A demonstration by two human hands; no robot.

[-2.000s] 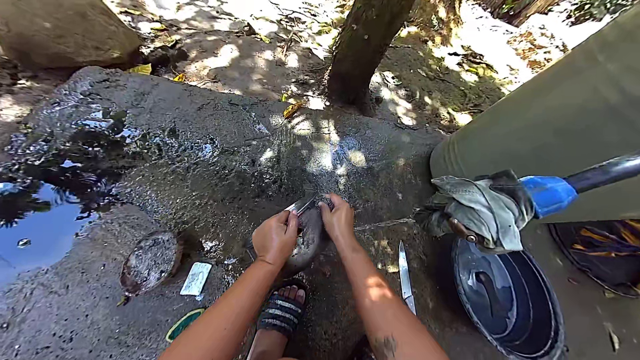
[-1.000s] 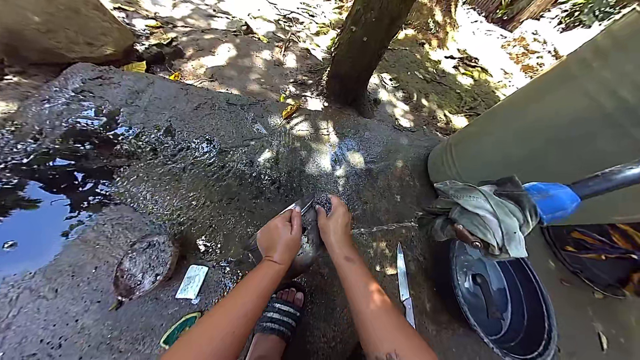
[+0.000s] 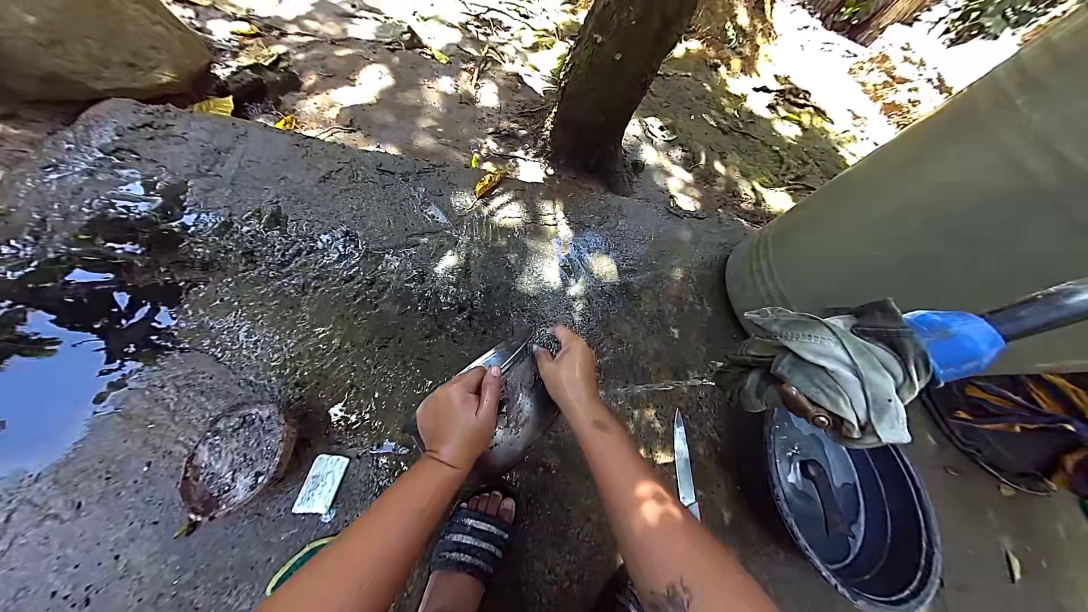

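My left hand (image 3: pixel 461 415) grips the left side of a dark, rounded metal pot or pan (image 3: pixel 518 416), tilted above the wet concrete slab. A shiny metal rim or strip shows at its upper edge, past my left fingers. My right hand (image 3: pixel 568 367) pinches a dark scouring pad (image 3: pixel 545 341) against the pot's upper right edge. On the slab to the right of my right forearm lies a knife (image 3: pixel 683 459), blade pointing away from me. A white bar, perhaps soap (image 3: pixel 320 484), lies left of my left forearm, beside a round, flat, crusted dish (image 3: pixel 236 461).
A black basin (image 3: pixel 914 510) holding water stands at right, below wet cloths (image 3: pixel 837 365) hung by a pipe with a blue wrapping (image 3: pixel 956 344). A large drum (image 3: pixel 926 221) rises behind. A puddle (image 3: pixel 47 391) lies left; a tree trunk (image 3: pixel 616 85) stands beyond the slab (image 3: pixel 340 187).
My right hand has shifted slightly on the pot's upper edge, with the scouring pad now more plainly in view. My left hand keeps its hold on the pot.
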